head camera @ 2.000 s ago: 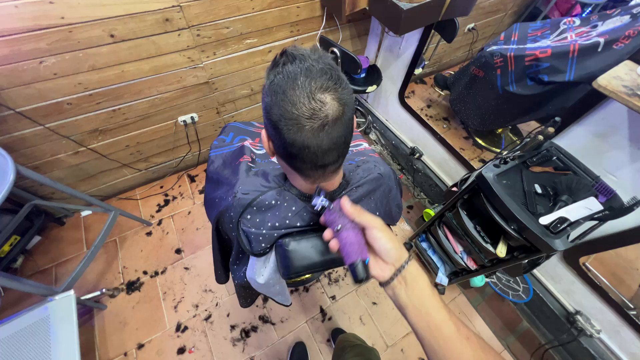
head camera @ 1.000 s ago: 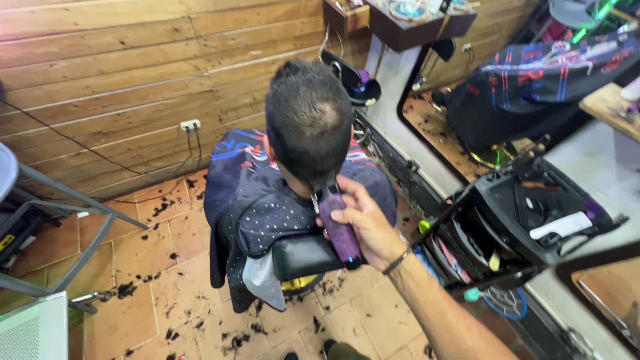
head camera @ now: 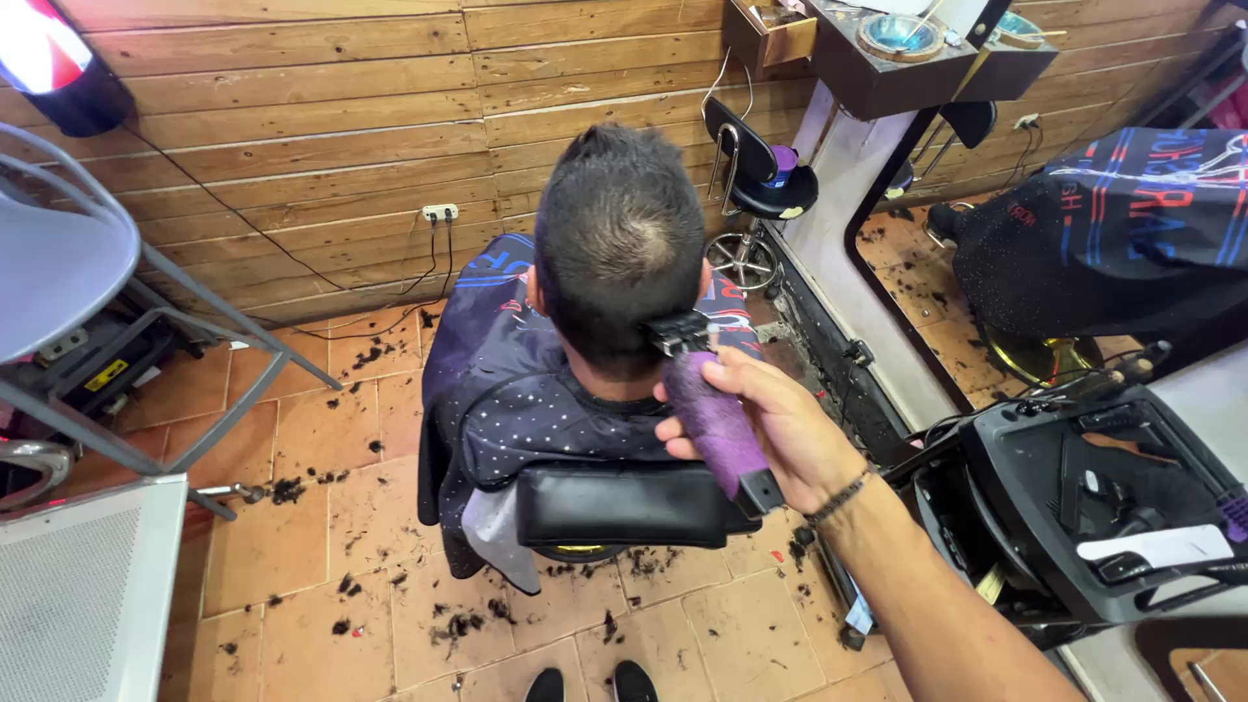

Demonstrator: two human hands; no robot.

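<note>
My right hand grips a purple hair clipper with a black guard comb. The guard is against the short dark hair at the lower right back of a seated person's head. That person faces away from me, wearing a dark printed barber's cape and a dotted neck cover. Just below the neck is the black padded headrest or chair back. My left hand is outside the picture.
At right stands a black tool trolley beside a wall mirror. A black stool is near the plank wall. A grey metal-framed chair stands left. Cut hair lies on the tiled floor.
The right hand still holds the clipper; it has risen from the nape to the lower back of the head. The view has shifted somewhat.
</note>
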